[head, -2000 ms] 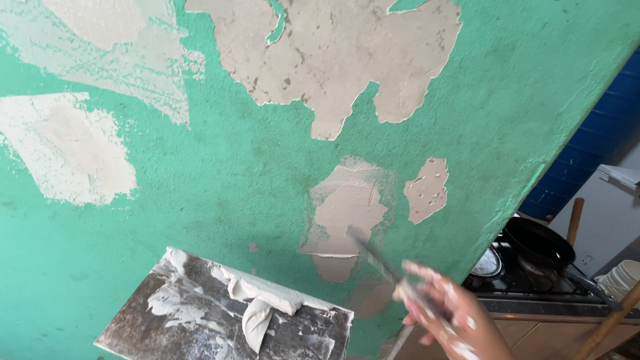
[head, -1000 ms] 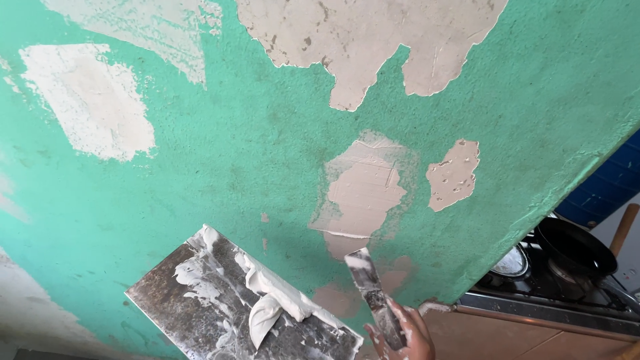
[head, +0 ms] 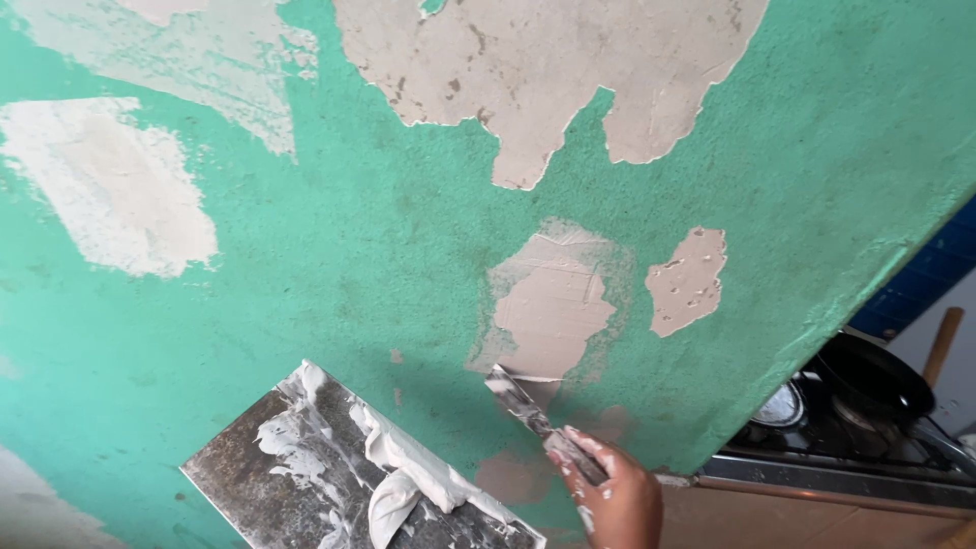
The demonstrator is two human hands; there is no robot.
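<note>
My right hand (head: pixel 606 488), spotted with white filler, grips the handle of a putty knife (head: pixel 520 400). The blade's tip lies at the lower left edge of a freshly filled patch (head: pixel 553 313) on the green wall (head: pixel 343 252); whether it touches the wall I cannot tell. Left of the knife, a flat metal plate (head: pixel 236 465) is held up, smeared with white filler. A thick ridge of filler (head: pixel 431 465) runs along its right edge, with a curled lump beside it. My left hand is out of view, hidden below the plate or the frame.
Bare patches of peeled paint (head: pixel 549 69) spread over the upper wall, and a small pitted one (head: pixel 688 282) sits right of the filled patch. A white filled area (head: pixel 114 183) is at left. Beyond the wall's right edge stands a stove (head: pixel 839 435) with a black pan (head: pixel 873 381).
The putty knife has moved from on the filled patch to below it, then up to its lower left edge. The plate remains at the lower left of the patch.
</note>
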